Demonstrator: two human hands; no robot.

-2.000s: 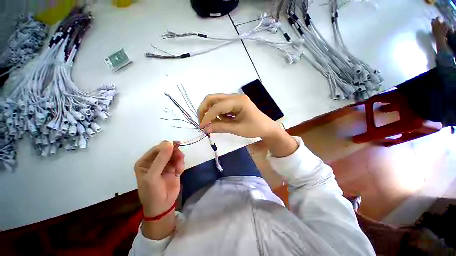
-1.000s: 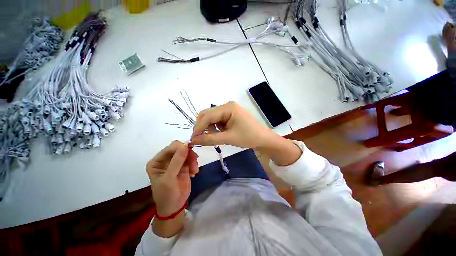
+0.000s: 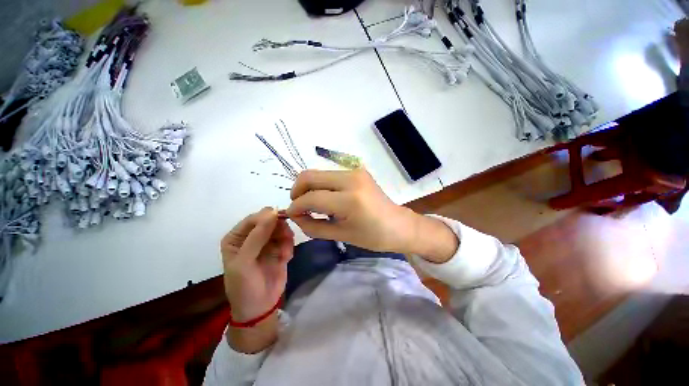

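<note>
My left hand (image 3: 257, 260) and my right hand (image 3: 347, 211) meet fingertip to fingertip above the table edge, both pinching a tiny reddish wire end (image 3: 282, 214). Thin core wires (image 3: 283, 154), dark and pale, fan out up and left from behind my right hand. The cable's jacket is mostly hidden by my right hand; a small pale end (image 3: 341, 246) shows below it near my lap. A small cutter knife (image 3: 338, 157) with a dark tip and yellow-green body lies on the table just above my right hand.
A large cable bundle (image 3: 113, 162) lies left, another (image 3: 521, 83) at the upper right. Separate cables (image 3: 340, 49) cross the far table. A smartphone (image 3: 406, 145) lies right of my hands, a greenish packet (image 3: 189, 84) upper left, a black rounded object (image 3: 329, 6) at the far edge. A red stool (image 3: 597, 177) stands right.
My hands have come together from their earlier spacing. My right hand has turned and lowered slightly, covering the cable's dark sleeve. The cutter knife now shows above my right hand.
</note>
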